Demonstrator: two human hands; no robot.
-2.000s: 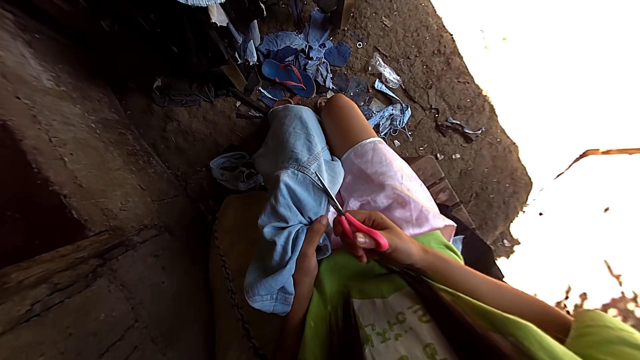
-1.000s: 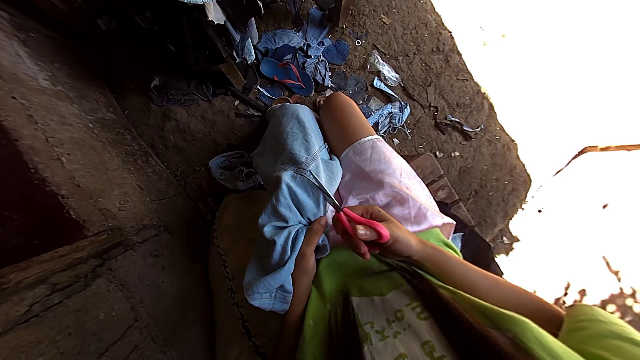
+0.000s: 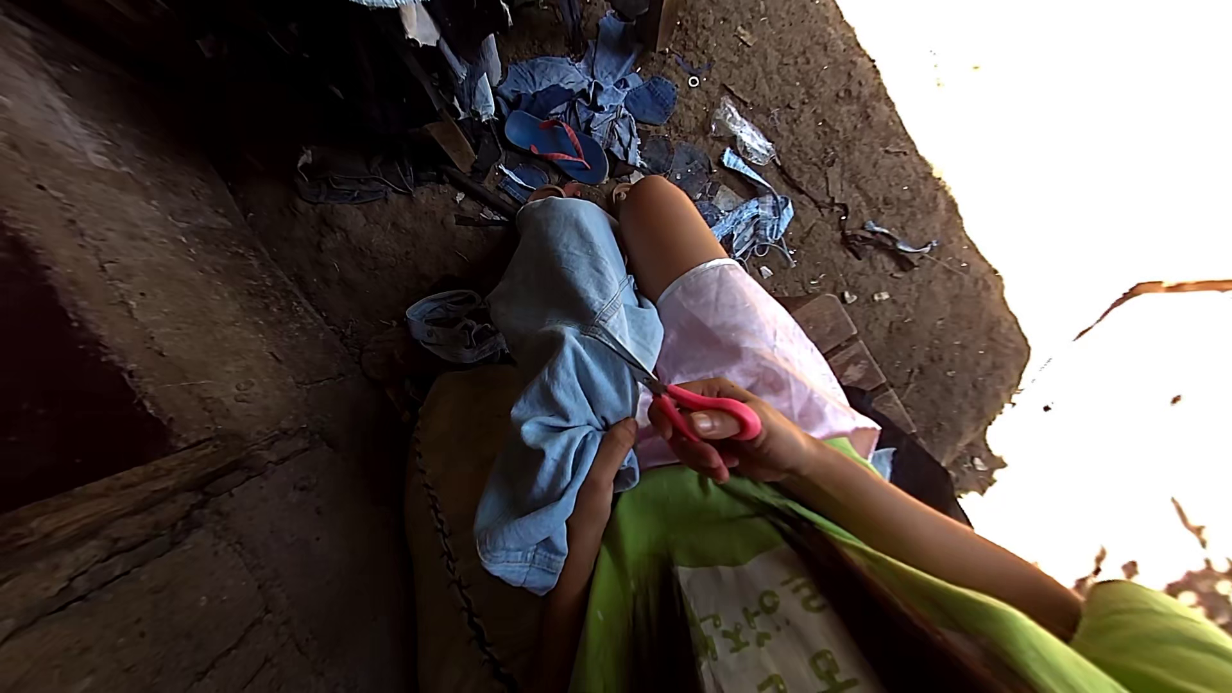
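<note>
A light blue denim garment piece [image 3: 558, 337] lies over one of my legs. My left hand [image 3: 606, 462] is at its near edge, gripping the cloth, with the fingers partly hidden under it. In my right hand [image 3: 722, 428] is a pair of scissors with pink-red handles [image 3: 727, 409]. The blades point up and left over the denim beside a seam; how far they are parted is hard to tell. Pink patterned cloth [image 3: 751, 356] covers the thigh of my other leg, whose knee is bare.
Blue denim scraps [image 3: 587, 91] and a blue flip-flop with red straps [image 3: 556, 146] lie on the dirt ground past my knees. Clear plastic [image 3: 743, 133] and a cut denim strip [image 3: 760, 217] are near the right knee. A denim bundle [image 3: 452, 325] sits left of my lap, beside a concrete ledge [image 3: 144, 212].
</note>
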